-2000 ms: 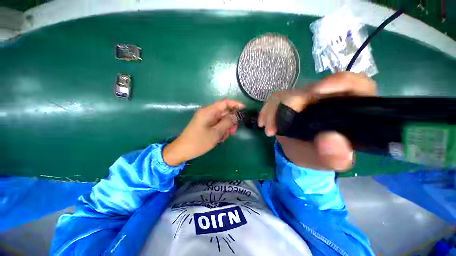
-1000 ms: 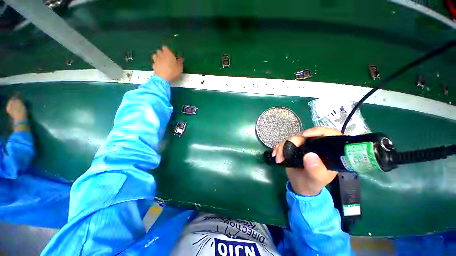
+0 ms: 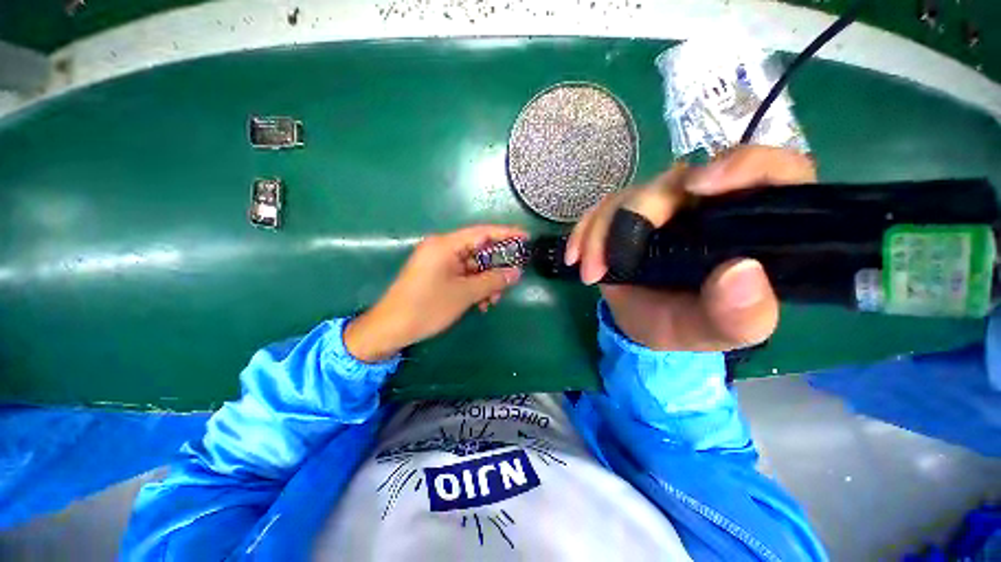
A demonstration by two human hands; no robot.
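Observation:
My left hand holds a small metal-framed assembly in its fingertips, in front of my body. My right hand is wrapped around the black electric screwdriver, which lies level and points left. A black band is on a finger of this hand. The driver's black nose meets the right end of the assembly, and its bit cannot be seen. The round dish of tiny screws lies just beyond my hands.
Two metal-framed assemblies lie on the green bench at the left. Clear plastic bags lie right of the dish, with a black cord across them. A white rail runs along the far side.
My left hand has come back from the belt beyond the rail and now holds an assembly at the driver's nose. The view has tilted down closer to the bench.

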